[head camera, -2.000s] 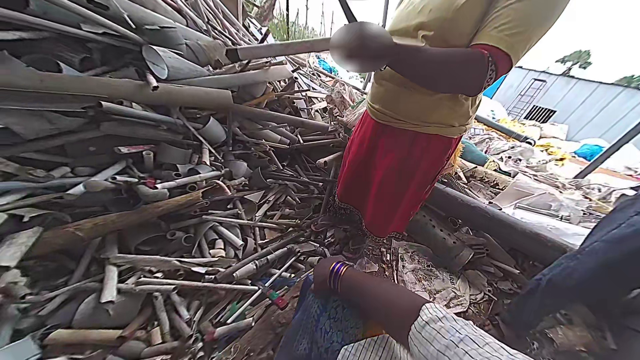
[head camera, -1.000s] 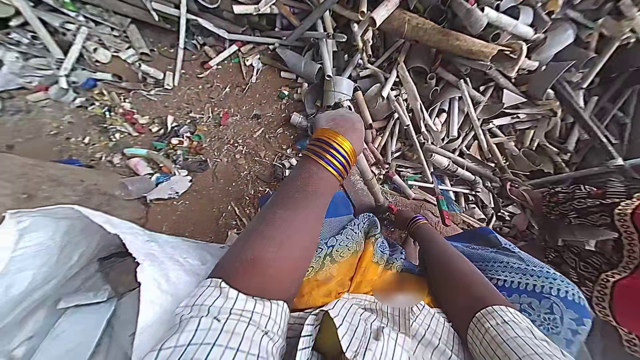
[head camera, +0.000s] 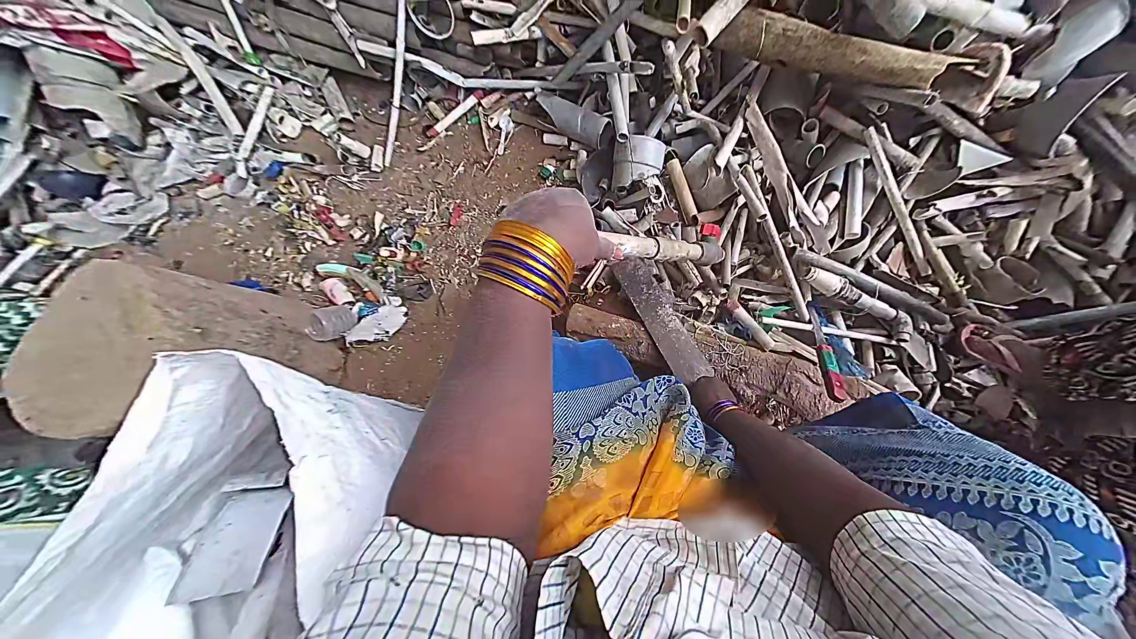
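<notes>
My left hand (head camera: 555, 222), with yellow and purple bangles at the wrist, grips one end of a pale plastic pipe (head camera: 658, 248) that points right. Under and against the pipe lies a broad, worn metal blade (head camera: 661, 321), slanting down toward my lap. At its lower end my right hand (head camera: 710, 393) is closed on it; its handle is hidden by the fingers. Behind the blade a reddish brown log or block (head camera: 754, 368) lies on the ground, strewn with shavings. The blue and yellow patterned cloth (head camera: 612, 435) covers my lap.
A large heap of broken pipes (head camera: 852, 177) spreads ahead and right. An open white sack (head camera: 337, 444) with flat grey pieces stands at my left, beside a flat stone slab (head camera: 169, 328). Small plastic scraps (head camera: 373, 240) litter the soil. Another person's patterned garment (head camera: 1083, 364) shows at the right edge.
The view has swung down from a standing person to my lap. Since one second ago, the pipe in my left hand has come to point right, and the blade has come into plain sight.
</notes>
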